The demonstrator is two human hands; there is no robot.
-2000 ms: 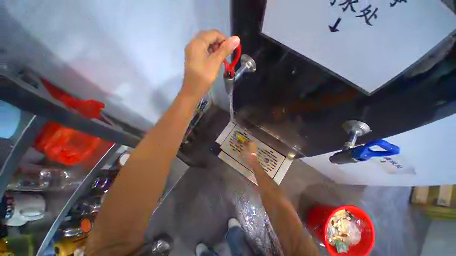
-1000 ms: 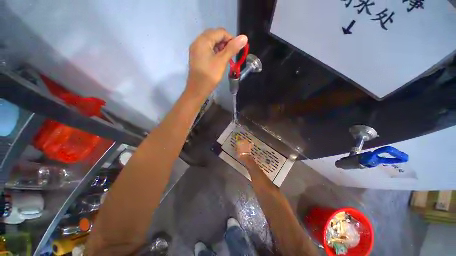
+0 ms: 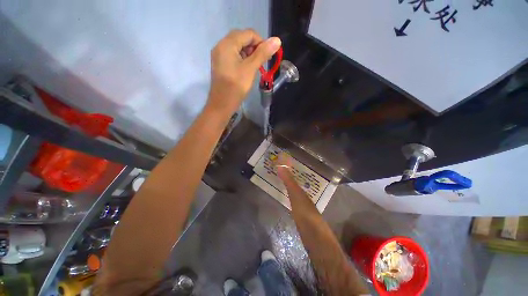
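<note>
My left hand [image 3: 240,63] grips the red lever [image 3: 271,70] of the metal tap at the upper middle. A thin stream of water [image 3: 266,118] falls from the tap's spout. My right hand [image 3: 282,161] is low over the pale slotted drip tray [image 3: 294,204], near the stream's foot. It is small and blurred. A small yellowish thing [image 3: 273,155] shows at its fingers. I cannot tell what it is or how the fingers close on it.
The black dispenser [image 3: 347,110] carries a second tap with a blue lever [image 3: 446,181]. A red bucket [image 3: 425,272] of mixed waste stands on the floor at lower right. Shelves with bottles, cups and a red plastic bag [image 3: 72,167] are at left. My feet [image 3: 267,256] are below.
My right hand has shifted slightly over the tray. My left hand stays on the red lever and water still runs. The view has moved slightly.
</note>
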